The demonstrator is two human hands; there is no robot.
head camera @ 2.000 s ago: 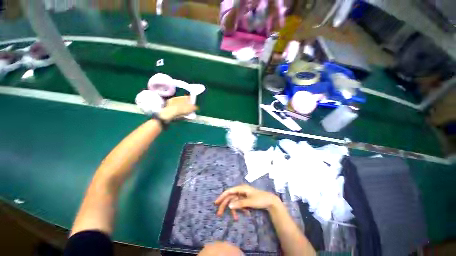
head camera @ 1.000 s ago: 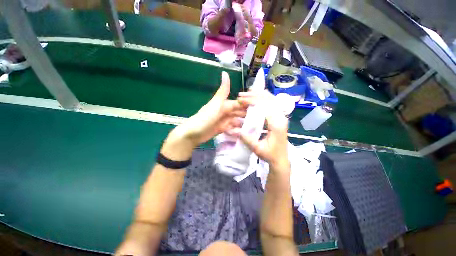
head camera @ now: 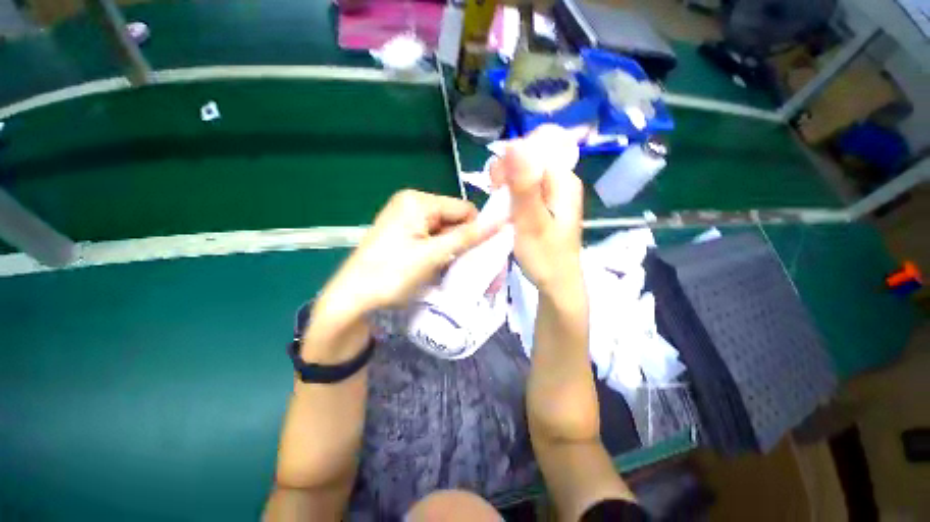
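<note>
The white and pink headphones [head camera: 456, 318] are held up above the grey mat in clear plastic [head camera: 428, 428]. One white ear cup with a dark printed ring hangs lowest, over the mat's upper part. My left hand [head camera: 403, 250] holds the headband from the left, its fingers pinched at the band. My right hand [head camera: 548, 219] grips the headset's upper part from the right. The fingers hide much of the headband and ears. A black band is on my left wrist.
White wiping cloths [head camera: 632, 342] lie right of the mat, beside stacked dark grey foam sheets [head camera: 755, 316]. Behind are a blue parts tray [head camera: 612, 92], a white bottle [head camera: 630, 173], a round lid [head camera: 480, 117] and a yellow-and-black can [head camera: 473, 46].
My left hand first brought the headphones from the conveyor to above the mat. Since then both hands have closed in on the headset, and the ear cup's printed ring has turned into view.
</note>
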